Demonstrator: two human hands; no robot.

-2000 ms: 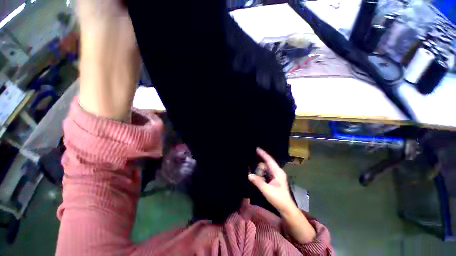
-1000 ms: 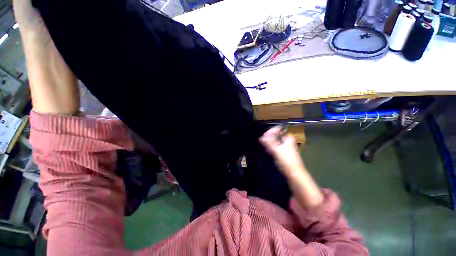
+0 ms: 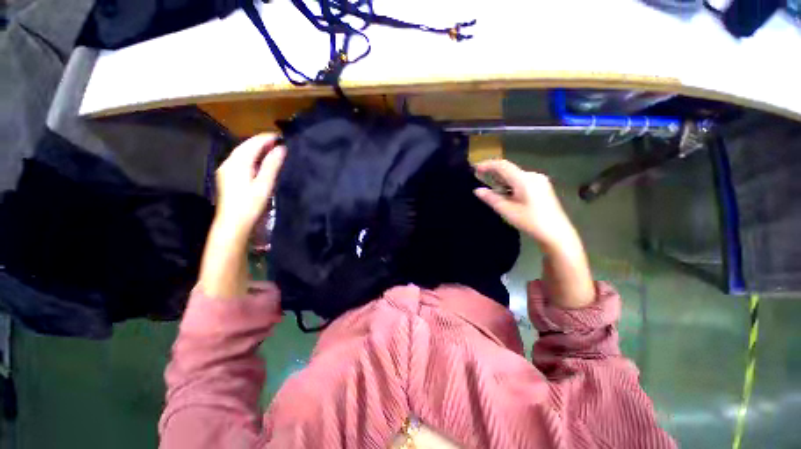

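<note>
A black garment (image 3: 338, 197) lies bunched over my lap, with slight sheen, puckers near its middle and a tiny white patch on it. My left hand (image 3: 246, 188) is at its upper left edge, with thumb and forefinger tips pinching the cloth edge. My right hand (image 3: 527, 206) is at the right side of the cloth, fingers curled and thumb towards them. Its palm is hidden, and I cannot tell whether it holds anything.
The white table (image 3: 544, 44) spans the top. Black cords (image 3: 404, 22) with small gold-coloured ends trail over it. A large black heap (image 3: 114, 232) hangs at the left. A blue-edged grey bin (image 3: 685, 210) is at the right. Yellow-striped tape (image 3: 748, 368) marks the green floor.
My left hand has come down from the raised upper left to the lap cloth. The long raised black cloth is now bunched low on the lap. The view has shifted, showing the cords and heap.
</note>
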